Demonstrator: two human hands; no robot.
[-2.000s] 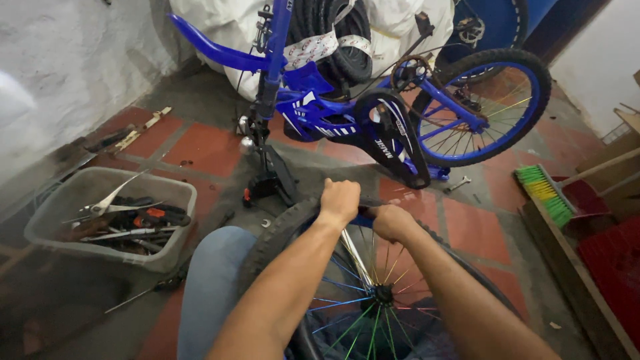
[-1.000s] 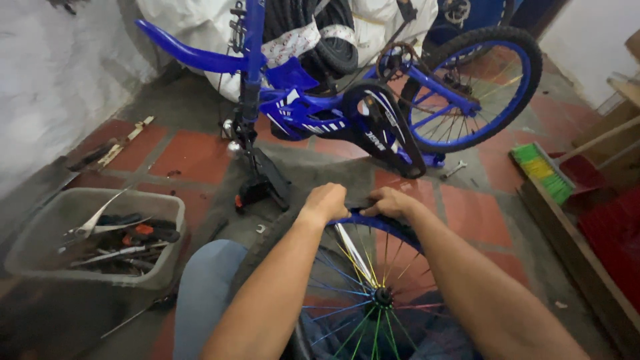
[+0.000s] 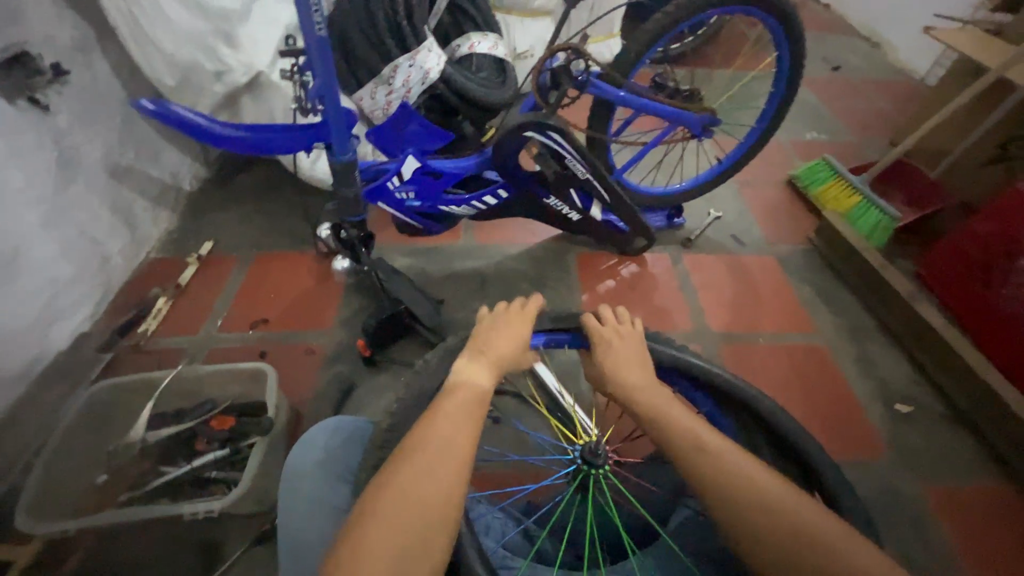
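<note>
A bicycle wheel with a blue rim and multicoloured spokes stands tilted between my legs, a black tire around it. My left hand grips the tire and rim at the top, left of centre. Just to its right, my right hand grips the same top edge, with a short stretch of blue rim showing between them. A shiny metal bar runs from that stretch toward the black hub. My palms hide how the tire bead sits on the rim there.
Beyond the wheel, a blue bicycle frame lies without its front wheel. A plastic bin of tools stands at left. An open-end wrench rests on the tiles. At right are a green and yellow broom and a wooden board.
Two seconds ago my right hand was a fist at the rim; now its fingers lie over the top of the tire. The blue rim shows between my hands.
</note>
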